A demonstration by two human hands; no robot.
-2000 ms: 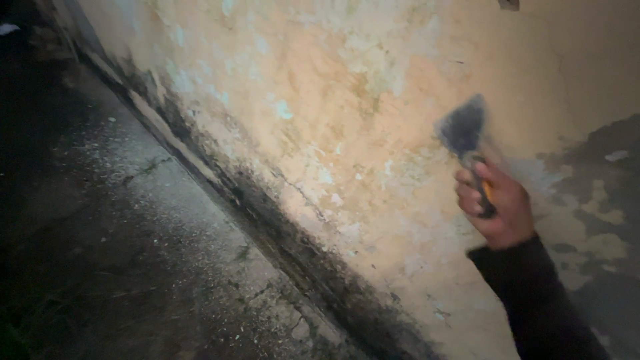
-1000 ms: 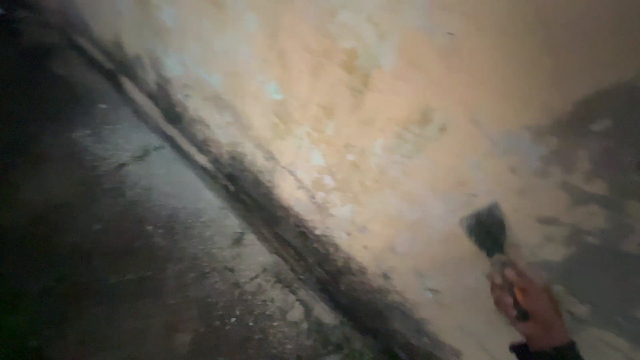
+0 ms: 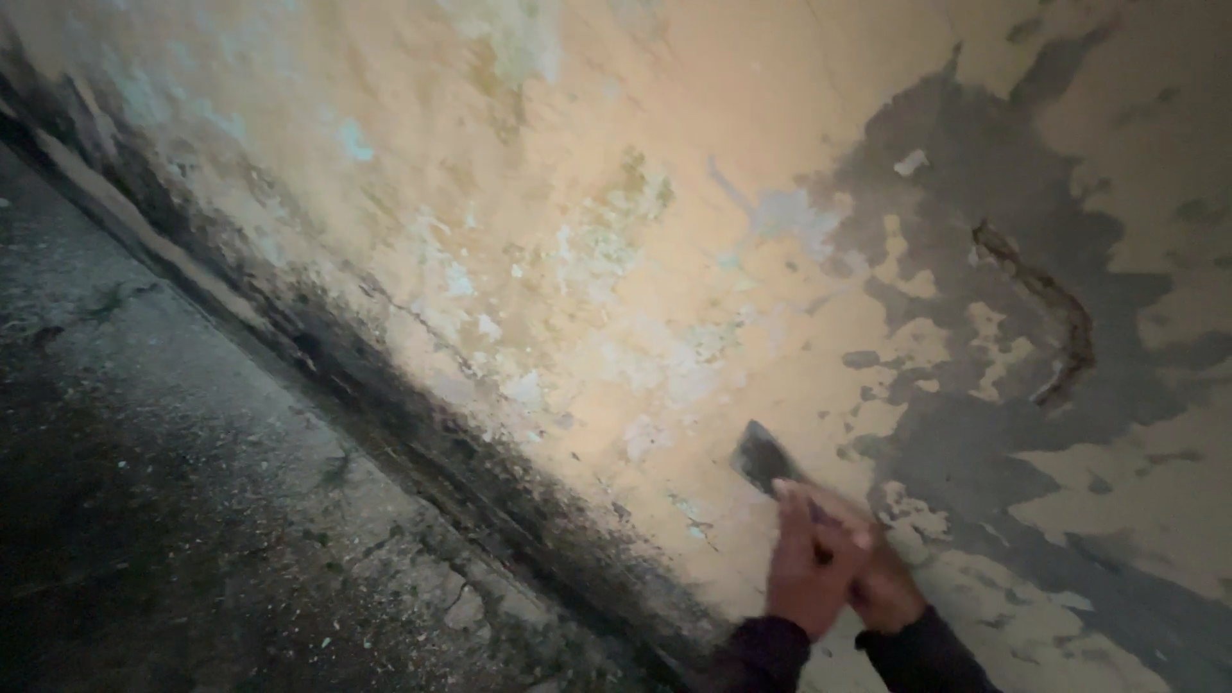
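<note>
A putty knife (image 3: 763, 460) with a dark flat blade lies against or just in front of the peeling painted wall (image 3: 597, 318), low and right of the middle. Both hands are together around its handle, which they mostly hide. My left hand (image 3: 813, 568) is on the near side, with its fingertips at the base of the blade. My right hand (image 3: 871, 558) sits just to the right and partly behind it, closed on the handle. The hands are slightly blurred. Dark sleeves cover both wrists.
Bare grey patches (image 3: 962, 183) and a brown curved crack (image 3: 1068, 318) mark the wall at right. A blackened strip (image 3: 404, 423) runs diagonally along the wall's foot. Rough ground (image 3: 241, 481) with scattered pale flakes and cracks lies at lower left.
My left hand has come into view and joined the right on the putty knife, which the right hand held alone before. The view has shifted toward the wall's grey patches.
</note>
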